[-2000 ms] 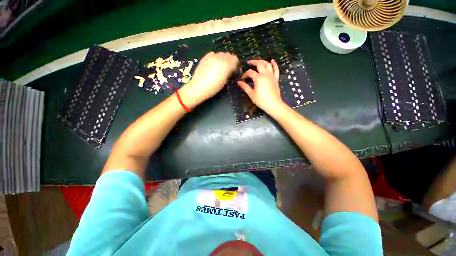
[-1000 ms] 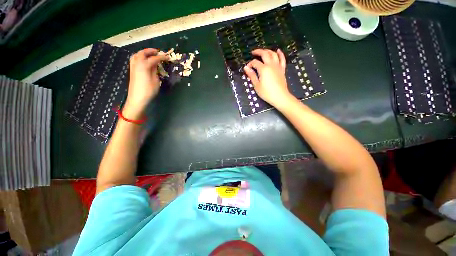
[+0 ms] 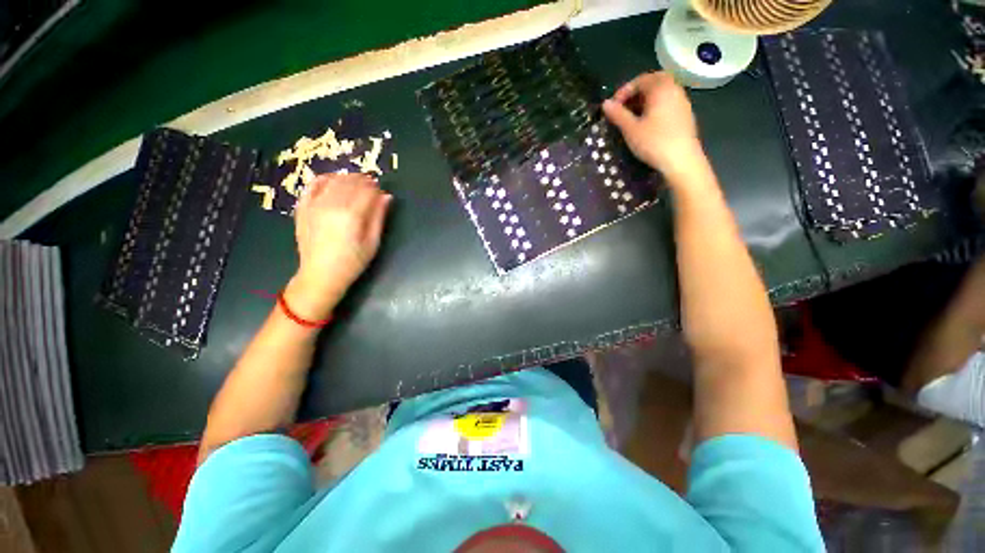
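Observation:
A black panel lies in front of me. Its far part is covered with darker, glossy rows; its near part shows paired rows of white squares. My right hand is at the panel's right edge, thumb and index finger together; whether a small part is between them cannot be told. A loose pile of beige pieces lies left of the panel. My left hand, with a red band at the wrist, is at the pile's near edge, fingers curled down; its fingertips are hidden.
A stack of panels lies at the left and another at the right. A white-based fan stands behind my right hand. Pale stacked sheets are at the far left. A person's arm shows at the right edge.
My left hand went from the panel to the beige pile and now sits at its near side. My right hand has moved right, from over the panel to its edge, uncovering the white squares.

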